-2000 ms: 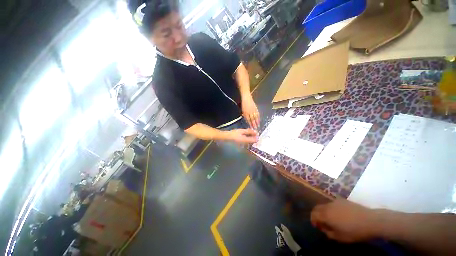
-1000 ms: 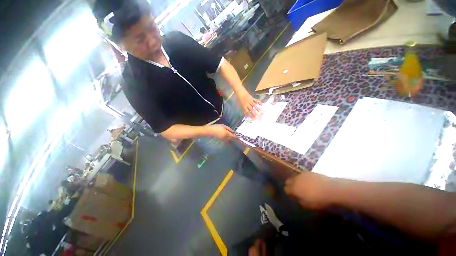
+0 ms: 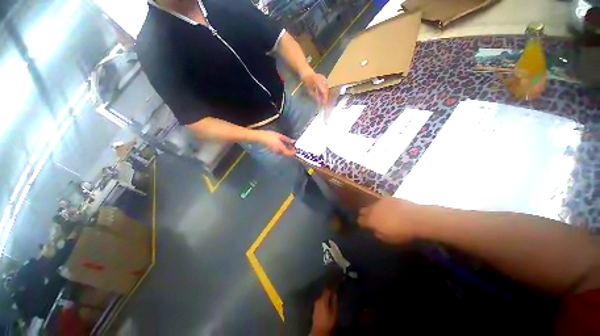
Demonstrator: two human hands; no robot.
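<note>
White paper slips (image 3: pixel 358 141) lie partly overlapping on the leopard-print desk cover. A large white sheet (image 3: pixel 493 161) lies flat to their right. My right hand (image 3: pixel 388 220) is at the desk's front edge, below the slips, with fingers curled; whether it grips anything is hidden. My left hand (image 3: pixel 324 312) is small, dim and cut off at the bottom edge, below desk level; its fingers are unclear. A standing person's hand (image 3: pixel 279 142) is at the slips' left corner, the other hand (image 3: pixel 317 87) above the slips.
A kraft folder (image 3: pixel 378 56) stands partly open behind the slips. A brown bag or case (image 3: pixel 447 8) lies beyond it. A yellow-orange drink bottle (image 3: pixel 530 65) stands at the back right. The grey floor has yellow lines (image 3: pixel 263 269); cardboard boxes (image 3: pixel 108 252) are at the left.
The view has shifted, so the desk and person sit higher and further left. The person's far hand has lifted from the slips. My left hand shows more at the bottom. My right hand stays by the desk edge.
</note>
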